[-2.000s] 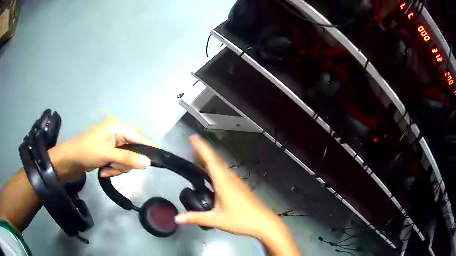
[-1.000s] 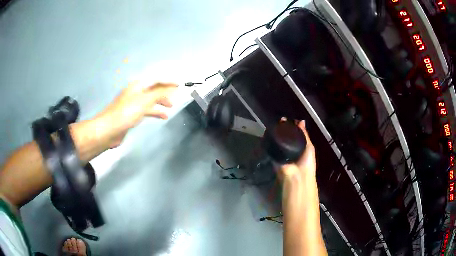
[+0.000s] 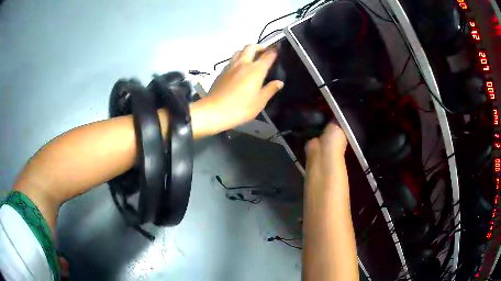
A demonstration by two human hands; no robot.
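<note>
Black headsets (image 3: 149,159) hang around my left forearm like bangles, with a thin boom microphone at the lower end. My left hand (image 3: 244,88) is at the end of a rack shelf, fingers spread over its edge beside a dark headset shape (image 3: 279,68). My right hand (image 3: 328,141) reaches into the same shelf from below. Its fingertips are lost in shadow near a dark round ear cup (image 3: 309,119). Whether either hand grips the headset is not clear.
The tiered rack's pale shelf edge (image 3: 351,138) curves down the right side. Dark headsets stand on upper tiers beside red digital displays (image 3: 490,88). Thin cables with plugs (image 3: 239,189) dangle below, and another plug (image 3: 198,72) sticks out near my left hand.
My left hand has moved right and up to the shelf end, bringing the forearm headsets along. My right hand has gone deeper into the shelf; the headset it held is now mostly in shadow there.
</note>
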